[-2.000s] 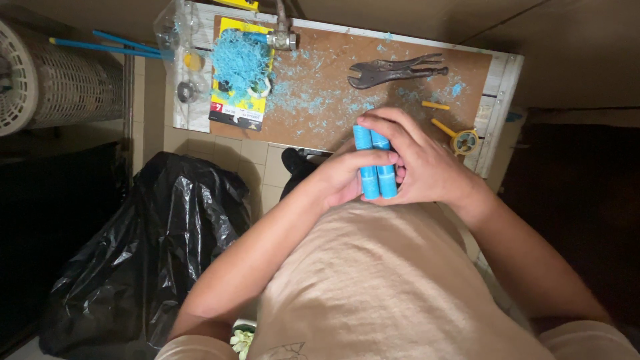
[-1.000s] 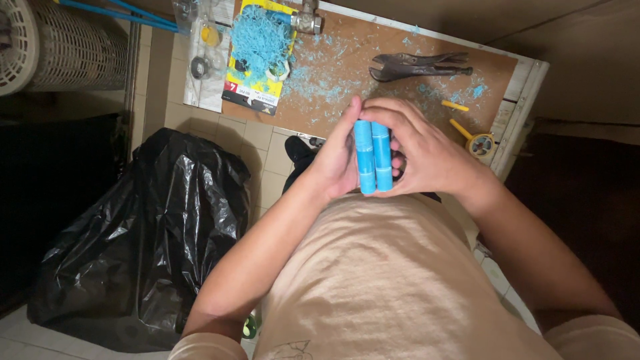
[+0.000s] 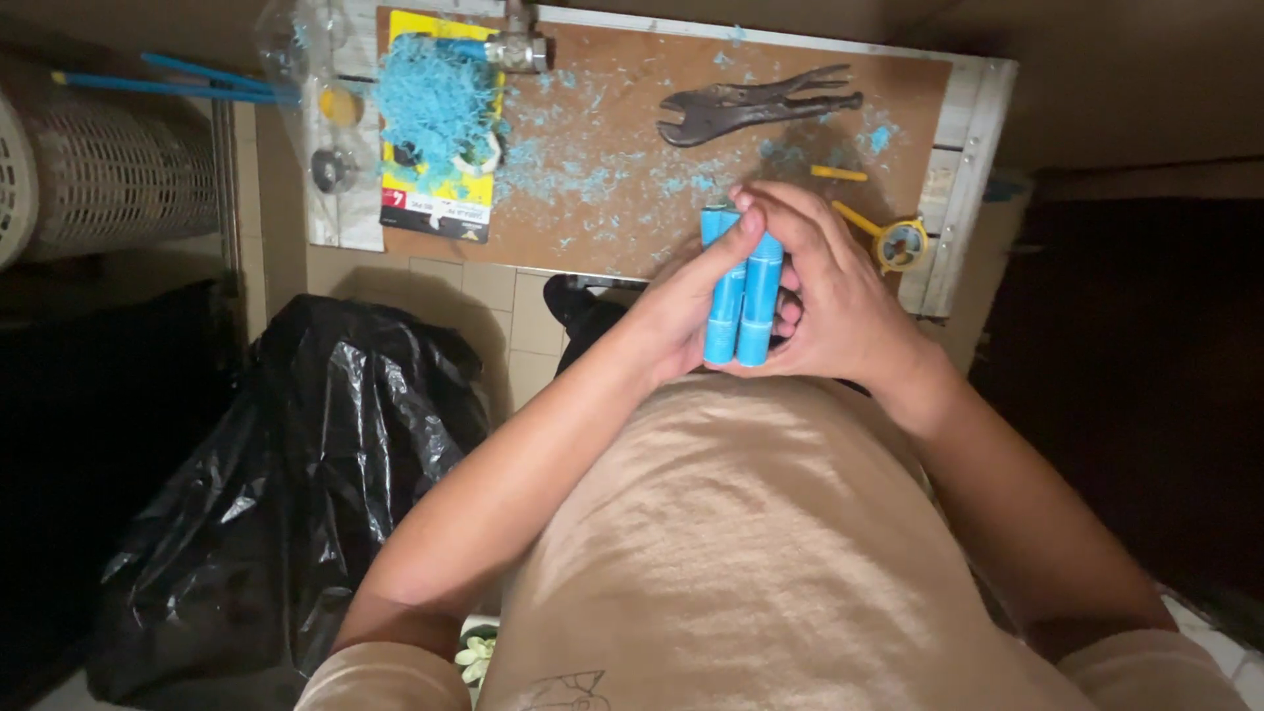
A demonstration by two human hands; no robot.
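Two blue tubes stand side by side, the left one [image 3: 723, 321] and the right one [image 3: 758, 311], held between my hands in front of my shirt. My left hand [image 3: 691, 306] wraps them from the left, its thumb across the upper part of the left tube. From the right, my right hand [image 3: 825, 276] grips them, fingers bent over behind the upper ends. Locking pliers [image 3: 750, 104] lie on the brown board [image 3: 612, 232] beyond my hands. A short yellow stick [image 3: 838, 174] and a yellow-handled round tool [image 3: 899, 244] rest to their right.
Blue shavings [image 3: 434, 104] are heaped on a yellow-and-black package [image 3: 434, 219], beside a metal valve [image 3: 520, 51]. A plastic bag [image 3: 296, 44] and a dark ring [image 3: 331, 171] are at the table's left. Blue rods [image 3: 178, 89], a woven basket [image 3: 128, 163] and a black plastic bag [image 3: 326, 474] stand left.
My left thumb has moved onto the front of the left tube since a second ago. Both hands keep hold of the tubes.
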